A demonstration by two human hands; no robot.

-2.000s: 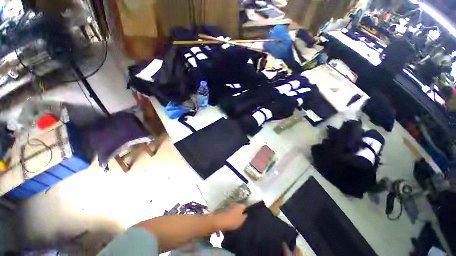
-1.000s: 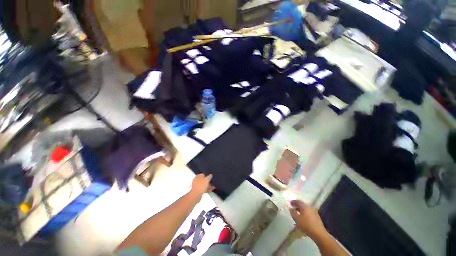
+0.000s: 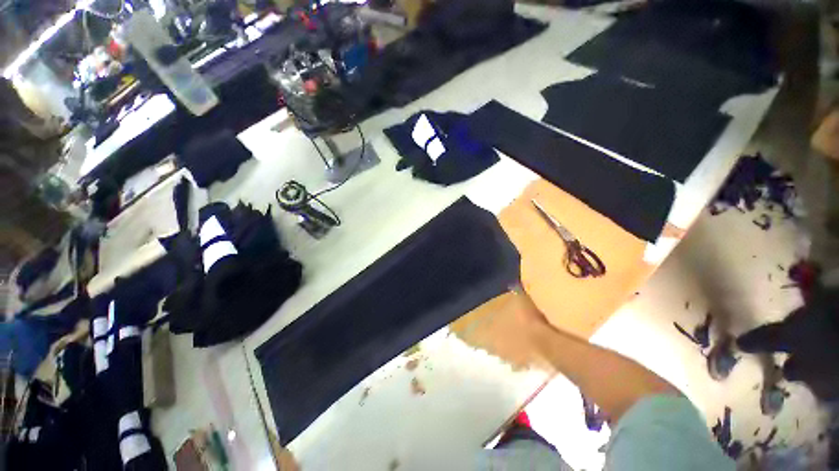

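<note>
A long dark cloth panel (image 3: pixel 386 313) lies flat on the pale table in front of me. My right hand (image 3: pixel 524 327) is at its lower right edge, over tan-brown paper; the fingers blend with the paper, so any grip is unclear. Shears (image 3: pixel 570 241) with silver blades and dark reddish handles lie on the tan-brown paper pattern (image 3: pixel 538 221), right of the panel, with no hand on them. My left hand is out of the picture.
More dark cut pieces (image 3: pixel 635 120) lie at the upper right. Dark banded bundles (image 3: pixel 235 276) sit left of the panel. A grey device with a cord (image 3: pixel 308 216) stands beyond it. A brown-red box (image 3: pixel 193 455) is at the lower left. Black scraps (image 3: pixel 754 189) litter the floor.
The view has swung right, bringing the shears, paper and long panel into sight. My left hand, earlier at a dark square stack, has left the picture. My right hand is now by the panel.
</note>
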